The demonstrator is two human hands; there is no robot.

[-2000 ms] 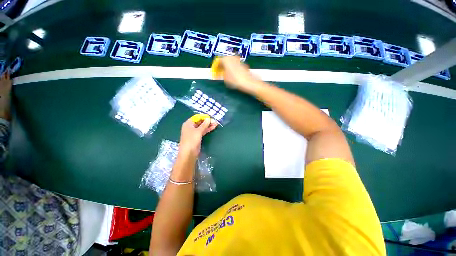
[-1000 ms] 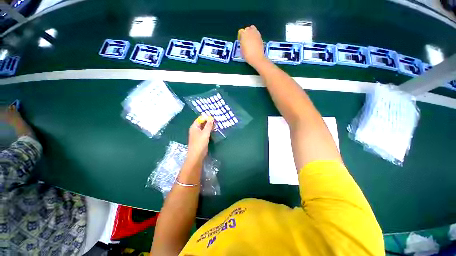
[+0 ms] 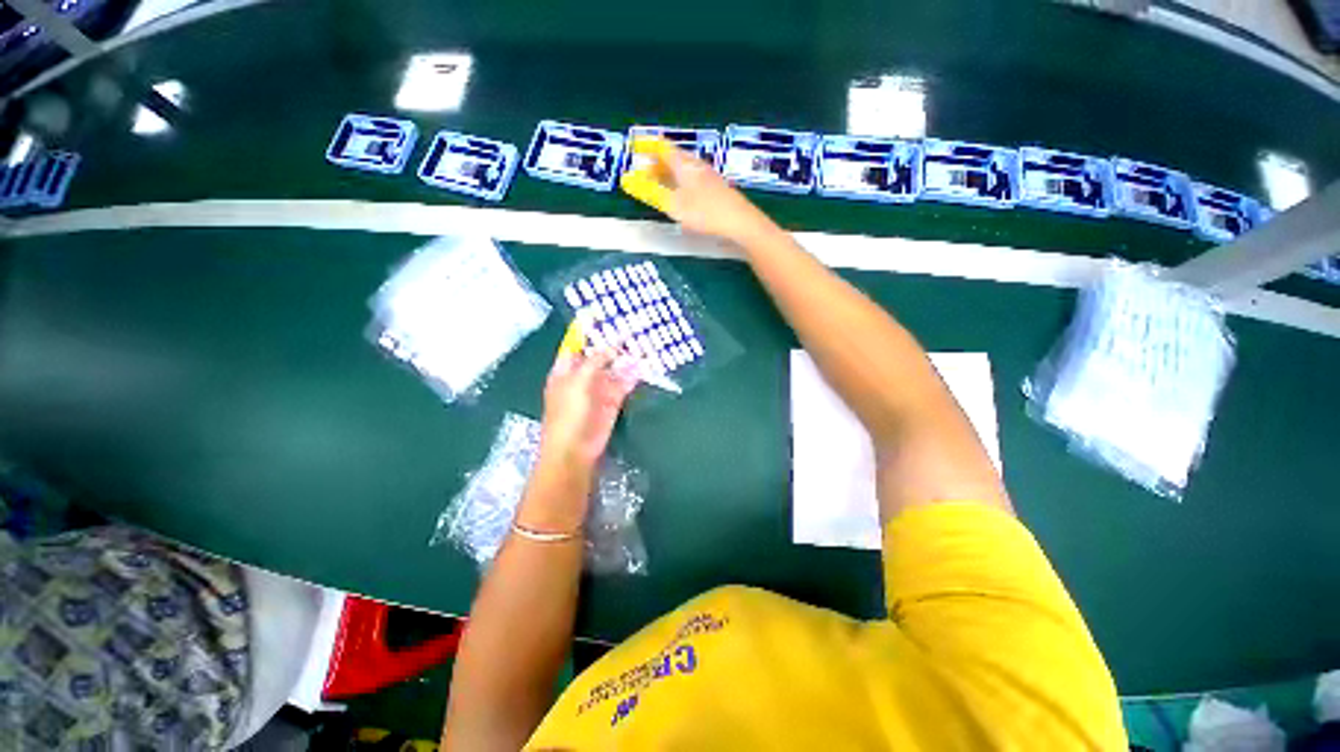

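My left hand, with a yellow finger cot, grips the lower left edge of a clear sheet on the green surface. Rows of small white pads show on the sheet. My right hand, with yellow finger cots, reaches past the white line to a blue-and-white panel in the row and covers part of it. Whether its fingertips hold a pad cannot be told. More panels lie on both sides, such as one at the left.
A stack of pad sheets lies left of my working sheet. Crumpled clear film lies under my left forearm. White paper lies under my right arm. A packed clear bag lies near the metal post. A person's patterned clothing shows at lower left.
My right hand has come back from the far side of the row to a panel further left. The panels sit further right in view. The neighbour's hand at the left has gone out of view.
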